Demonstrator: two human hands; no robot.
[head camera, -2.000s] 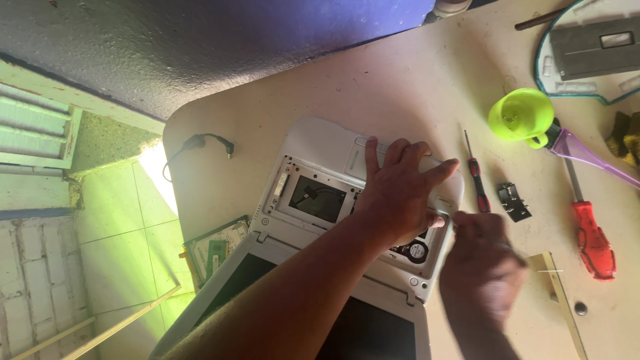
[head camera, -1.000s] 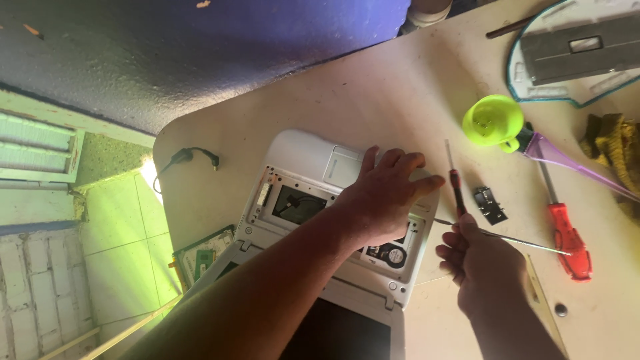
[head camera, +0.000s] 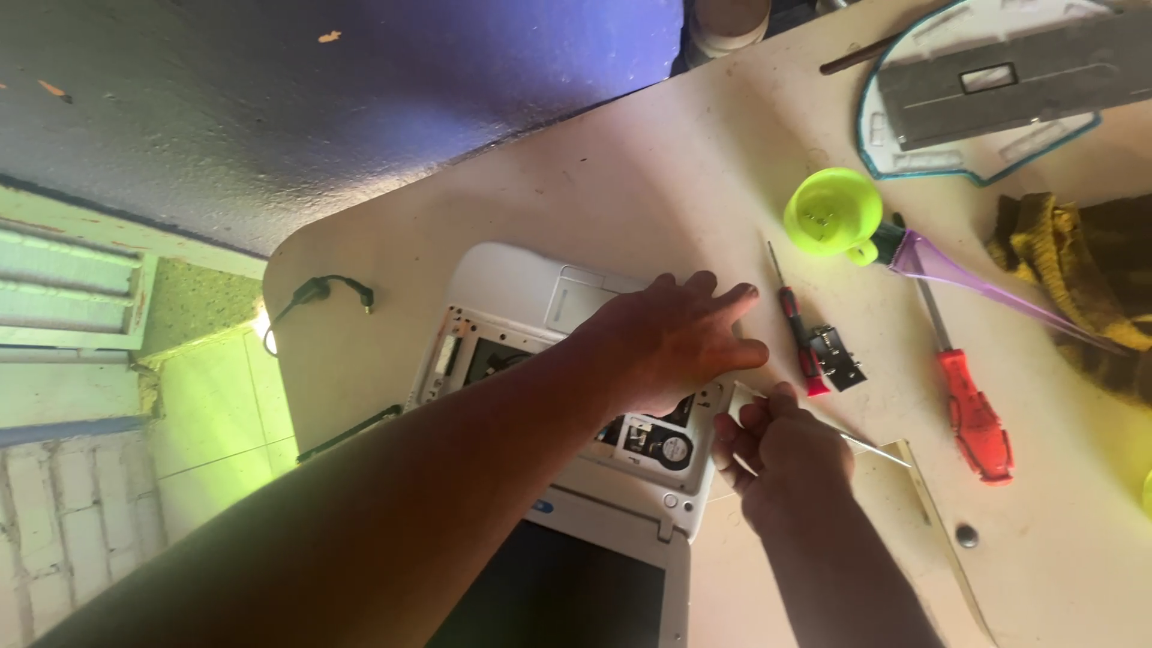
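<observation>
A white laptop (head camera: 504, 270) lies opened out on the table, its keyboard bay uncovered, with a small round fan (head camera: 673, 449) and inner parts showing. My left hand (head camera: 670, 342) rests on the palm rest with its fingers spread, the forearm crossing the bay. Close to the laptop's right edge, my right hand (head camera: 783, 450) grips a thin metal tool (head camera: 877, 448); one end reaches toward that edge, the other sticks out to the right. Whether its tip is inside the seam cannot be told. The dark screen (head camera: 549, 585) is partly hidden by my left arm.
Right of the laptop lie a small red-and-black screwdriver (head camera: 792, 324), a black bracket (head camera: 837, 357), a larger red-handled screwdriver (head camera: 976, 418) and a purple-handled brush (head camera: 981, 283). A green cup (head camera: 832, 211) holds small screws. A cable plug (head camera: 337, 290) lies at left, a cloth (head camera: 1080, 270) at right.
My right hand has shifted left with the metal tool, closer to the laptop's edge. My left hand stays spread on the palm rest. The view has moved slightly.
</observation>
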